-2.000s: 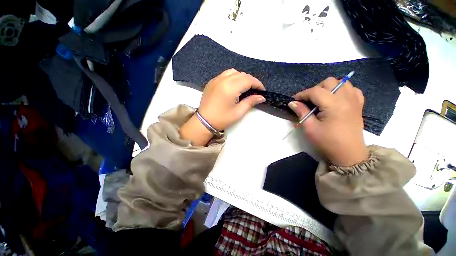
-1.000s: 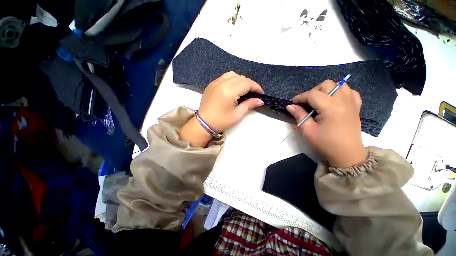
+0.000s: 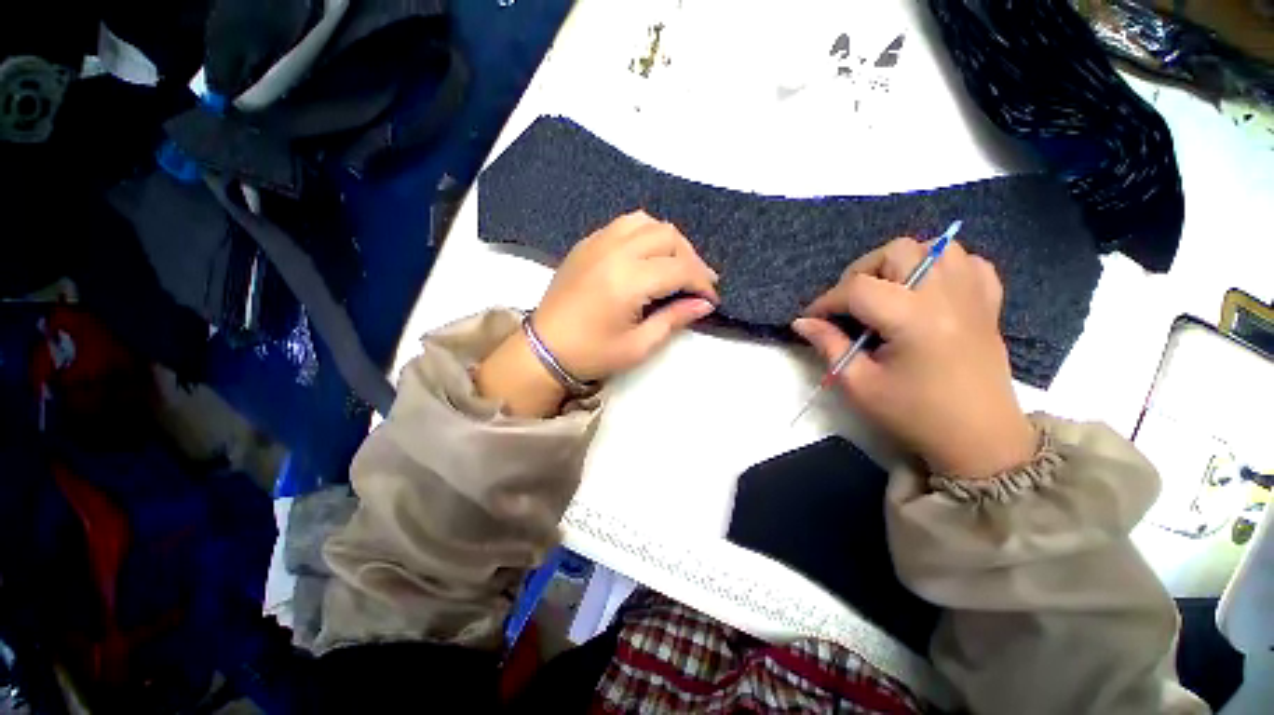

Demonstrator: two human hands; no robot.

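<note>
A stack of dark grey curved collar pieces (image 3: 782,238) lies across the white table. My left hand (image 3: 626,298) and my right hand (image 3: 911,342) pinch its near edge between thumbs and fingers, a short gap apart. A thin marking pen (image 3: 915,274) with a blue end is also held in my right hand, its tip pointing down toward the table. Whether one layer or several are pinched cannot be told. A black collar piece (image 3: 817,510) lies nearer me, partly under my right sleeve.
A bundle of black flecked strips (image 3: 1076,119) lies beyond the stack at upper right. Part of a sewing machine (image 3: 1209,461) is at right. A measuring tape (image 3: 699,570) runs along the near table edge. Dark garment pieces (image 3: 252,154) hang at left.
The near edge of the stack, earlier lifted between my hands to show dark layers, now lies lower and flatter. Both hands have moved slightly toward me, my left also a little left.
</note>
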